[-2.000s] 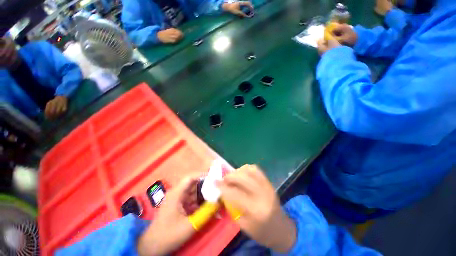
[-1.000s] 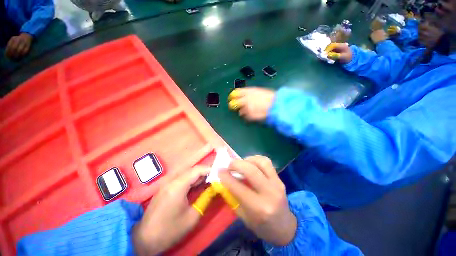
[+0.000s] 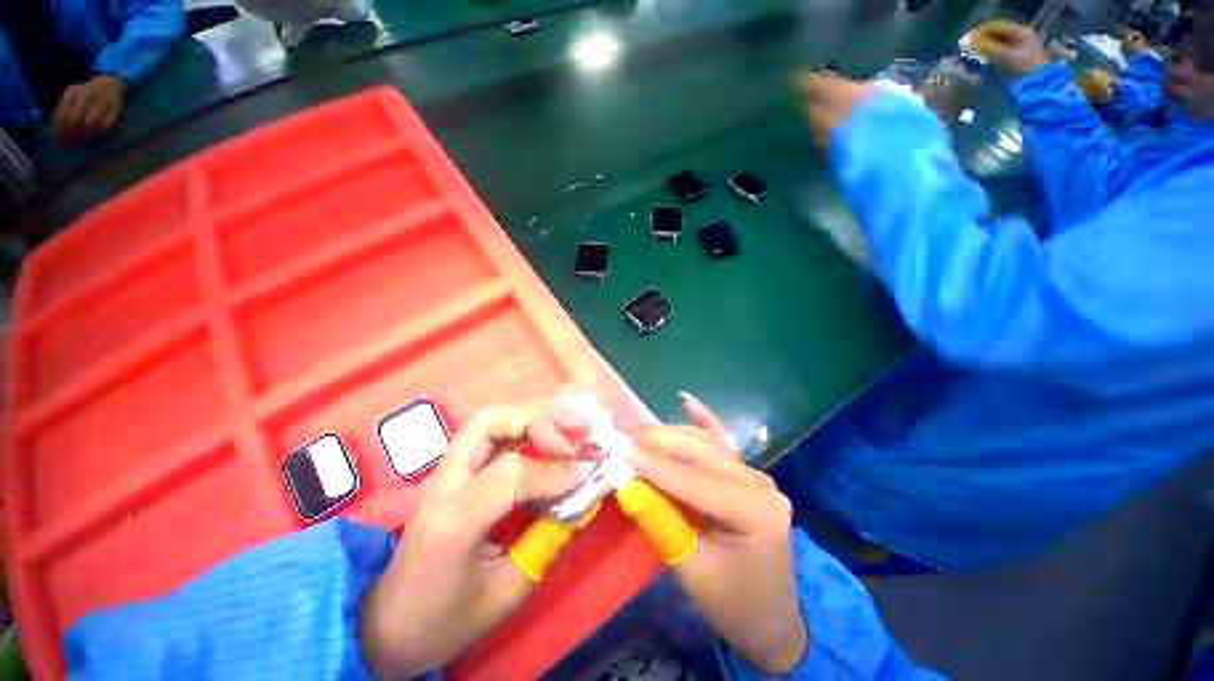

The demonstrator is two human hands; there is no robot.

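A crumpled white cleaning cloth [image 3: 610,450] is between my two hands, over the near right part of the red tray [image 3: 240,386]. My left hand [image 3: 459,559] pinches it from the left, my right hand [image 3: 726,532] from the right. Yellow finger cots show on both hands. A pale, streaked edge shows below the cloth; whether it is a watch body I cannot tell, as fingers and cloth cover it. Two smartwatch bodies lie on the tray left of my hands, one with a half-white screen [image 3: 321,476], one with a white screen [image 3: 414,439].
Several dark watch bodies [image 3: 648,310] lie loose on the green bench [image 3: 533,120] beyond the tray. A neighbouring worker's blue sleeve [image 3: 919,226] reaches over the bench at the right. Another person's hand [image 3: 89,107] rests at the far left.
My hands stay together at the cloth, with the fingers shifted. The neighbour's arm has drawn back from the loose watches, and one more watch lies nearer the tray. The view has shifted slightly.
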